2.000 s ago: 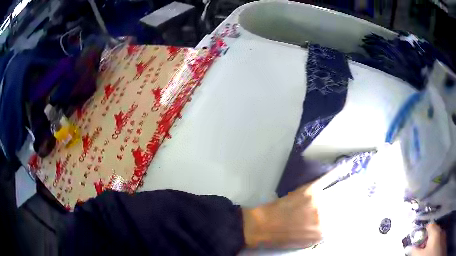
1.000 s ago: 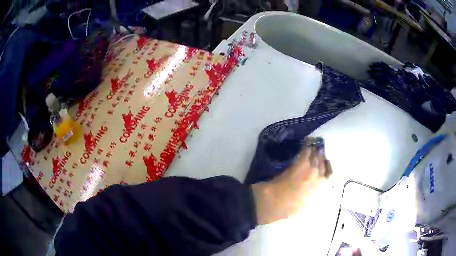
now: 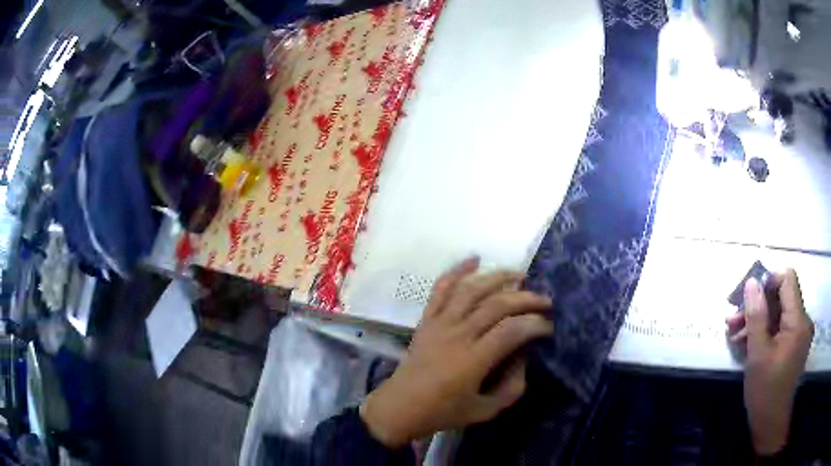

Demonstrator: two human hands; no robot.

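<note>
A long dark navy patterned denim piece [image 3: 606, 200] curves from the top of the picture down over the table's front edge. Pale diamond motifs show on it, and its lower end hangs in shadow. My left hand [image 3: 465, 350] is at its left edge near the front of the table, fingers curled on the cloth. My right hand [image 3: 774, 337] is to the right of the cloth, thumb and fingers closed on a small dark object [image 3: 749, 280]; I cannot tell what it is. The presser foot area [image 3: 720, 136] is blurred by lamp glare.
Tan paper with red lettering [image 3: 319, 155] covers the left board. A small bottle with yellow contents [image 3: 239, 173] lies there by dark cloth heaps [image 3: 118, 191]. A bin with clear plastic [image 3: 296, 391] is below the table's front edge. The white machine head is at upper right.
The view has turned down toward the table's front edge. The denim piece, folded under my left hand before, now lies extended toward me. My right hand has come fully into view, with the dark object.
</note>
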